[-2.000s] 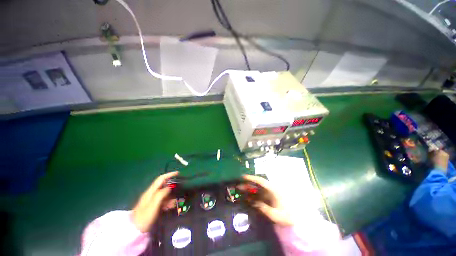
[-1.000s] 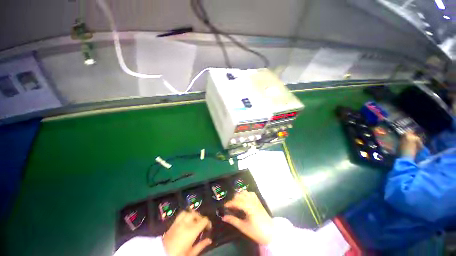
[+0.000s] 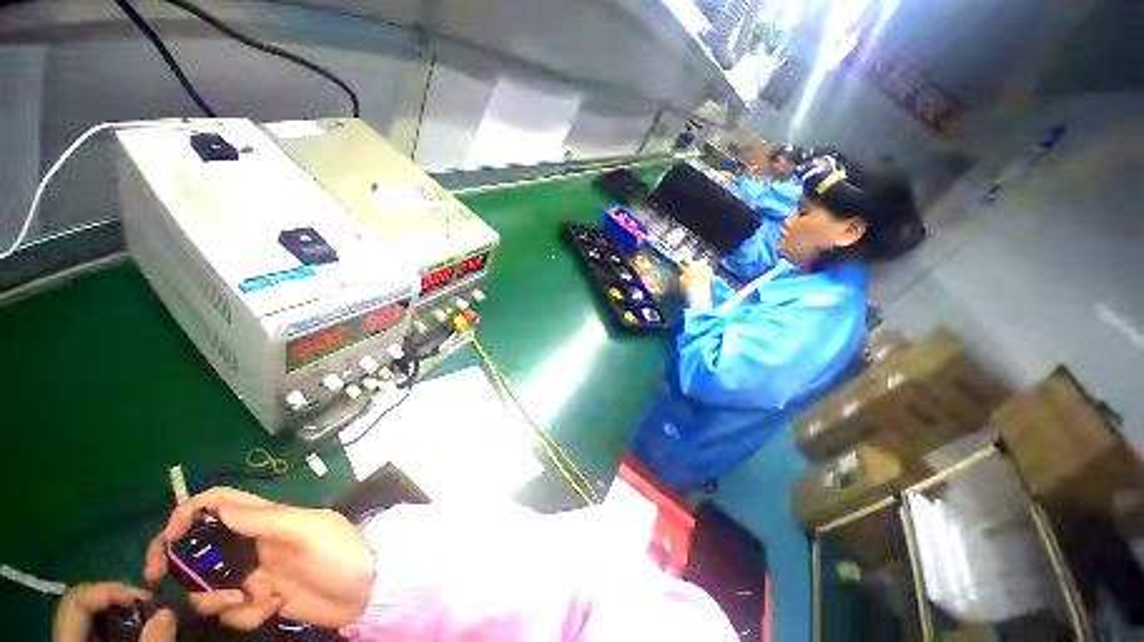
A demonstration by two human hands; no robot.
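My right hand [image 3: 301, 561] holds a small dark rounded unit [image 3: 211, 554], a likely smartwatch, with its screen lit in blue and white, at the lower left of the head view. My left hand [image 3: 83, 615] is cut off by the bottom edge and holds another small dark unit [image 3: 123, 620]; its screen cannot be read. A dark corner of the tray [image 3: 386, 489] shows behind my right wrist; my hand and sleeve hide most of the rest.
Two bench power supplies [image 3: 270, 270] with red digits stand behind my hands. A paper sheet [image 3: 445, 433] and yellow wire [image 3: 540, 433] lie to their right. A red-edged board [image 3: 659, 502] is near my sleeve. A person in blue [image 3: 784, 351] works beside a black tray [image 3: 615, 276].
The view has swung to the right, showing the neighbouring person and boxes. My hands, over the tray before, now each hold a small unit, and one lit screen shows.
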